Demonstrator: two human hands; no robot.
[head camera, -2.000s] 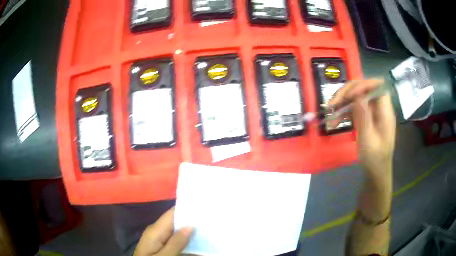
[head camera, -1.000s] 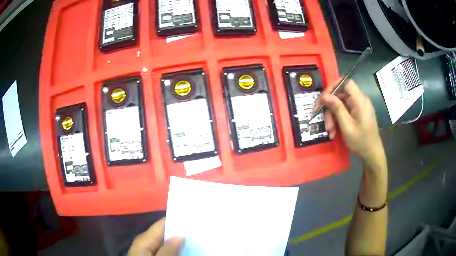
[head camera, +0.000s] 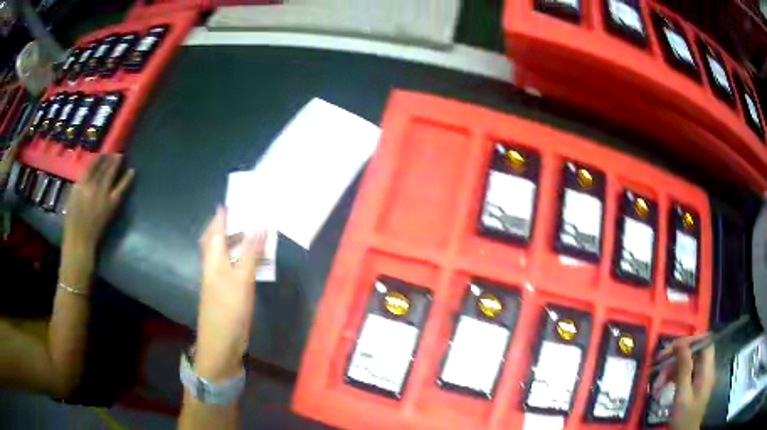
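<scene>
My left hand (head camera: 227, 273) is on a narrow white label strip (head camera: 244, 200) on the bench, finger and thumb over it; whether they grip it I cannot tell. A larger white sheet (head camera: 324, 159) lies beside it, reaching the red tray's (head camera: 420, 180) left edge. My right hand (head camera: 694, 388), partly cut off by the bottom edge, holds thin tweezers (head camera: 702, 343) at the front row's rightmost phone unit (head camera: 663, 395), partly covered. The tray holds black units with gold discs and white labels, such as this front-left one (head camera: 387, 336). The back-left pocket is empty.
Another red tray of units (head camera: 626, 71) stands behind at the upper right. More red trays with units (head camera: 139, 92) are at the far left, where another person's hand (head camera: 97, 197) rests. A printed paper (head camera: 747, 378) lies at the right edge.
The view has swung left. My left hand has let go of the large sheet, now on the bench, and moved to the narrow strip. My right hand still has the tweezers by the rightmost unit.
</scene>
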